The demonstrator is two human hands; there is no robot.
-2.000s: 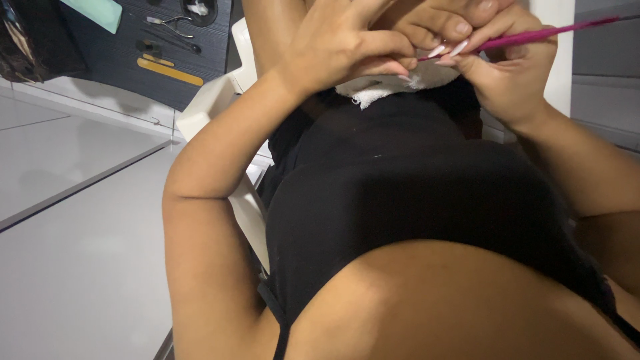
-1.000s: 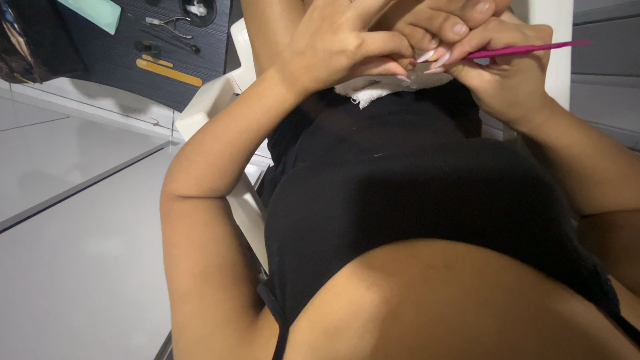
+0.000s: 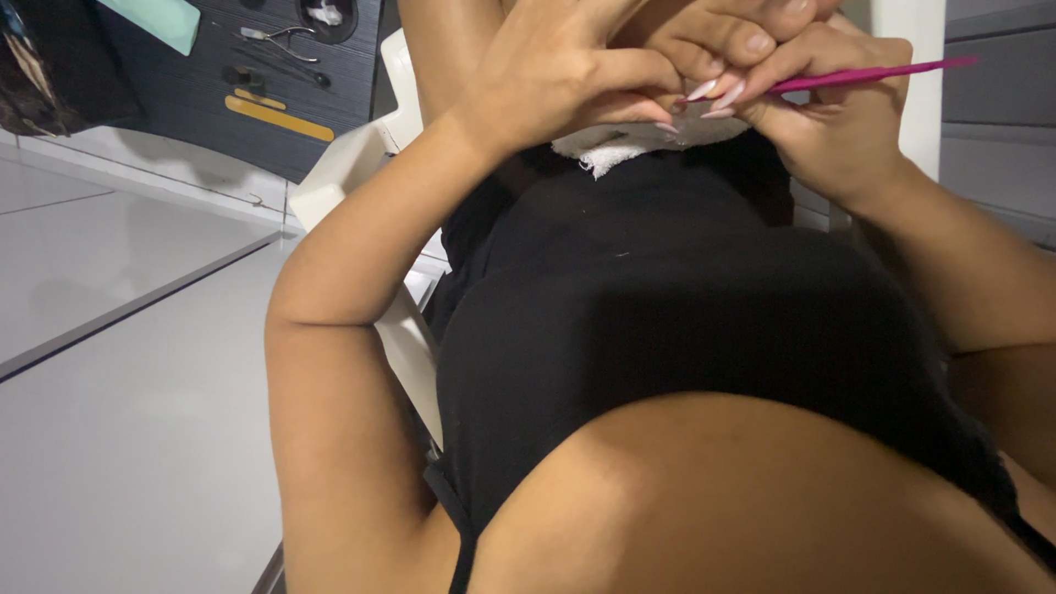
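At the top centre a person's bare foot [image 3: 701, 37] lies over a white terry cloth [image 3: 615, 150] on my lap. My left hand [image 3: 569, 70] is against the foot, its thumb and fingers closed around the small toe. In my right hand [image 3: 833, 107] is a thin magenta tool [image 3: 858, 77], pinched between thumb and fingers. Its narrow end points at the small toe, its other end sticks out to the right. The fingertips of both hands nearly meet at the toe. Which kind of tool it is I cannot tell.
A dark table [image 3: 194, 115] at upper left bears cuticle nippers [image 3: 289, 43], a yellow nail file [image 3: 280, 120], a small dark bottle [image 3: 244, 78], a round black dish [image 3: 327, 16] and a mint-green item [image 3: 157, 21]. White plastic chair arms [image 3: 342, 169] flank my lap.
The magenta tool has shifted and tilted a little in my right hand. My left hand has stayed at the foot.
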